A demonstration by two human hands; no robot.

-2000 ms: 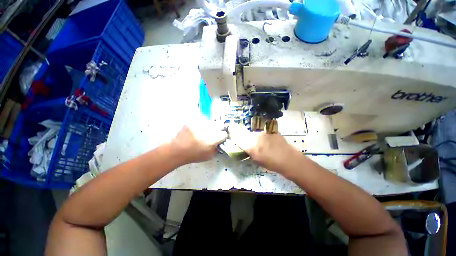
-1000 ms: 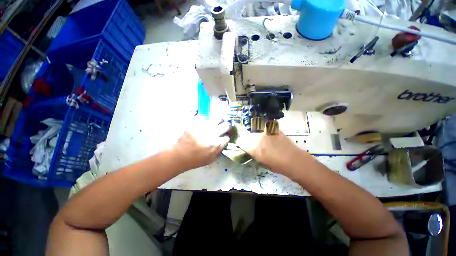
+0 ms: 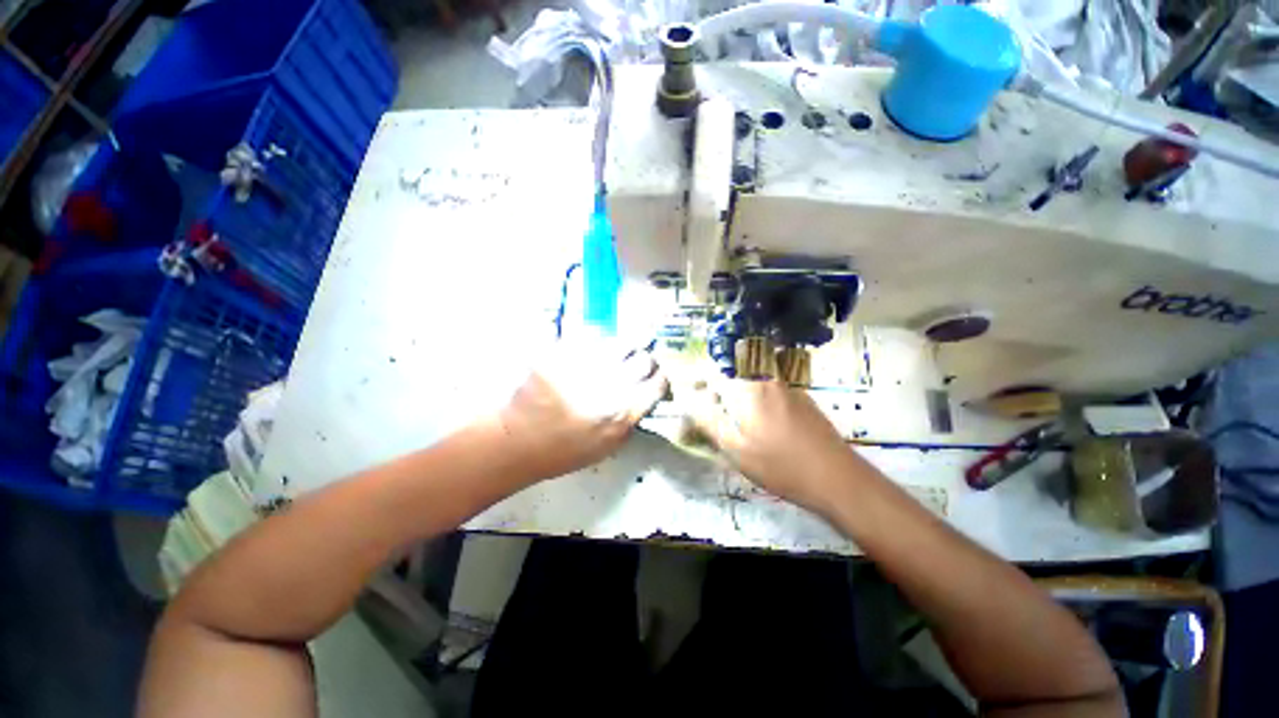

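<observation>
A small pale cream-green garment piece (image 3: 690,434) is bunched between my two hands, in front of the needle area of the sewing machine (image 3: 912,239). My left hand (image 3: 582,407) holds its left side, with the fingertips washed out by glare. My right hand (image 3: 765,428) holds its right side, just below the brass-coloured guide (image 3: 773,361). The machine lamp (image 3: 600,274) with its blue sleeve shines just left of the needle. The presser foot is mostly lost in glare and behind the fingers.
Red-handled thread snips (image 3: 1013,456) and a small metal tray (image 3: 1143,484) lie at the table's right. A blue cap (image 3: 951,70) sits on the machine head. Blue plastic crates (image 3: 211,379) stand at the left, and a cloth bin (image 3: 1122,586) at lower right. Pale pieces (image 3: 218,519) drape at my left knee.
The view has shifted, so the machine appears further right and the lamp's neck shows. Less of the cloth shows between my hands, which still hold it by the needle.
</observation>
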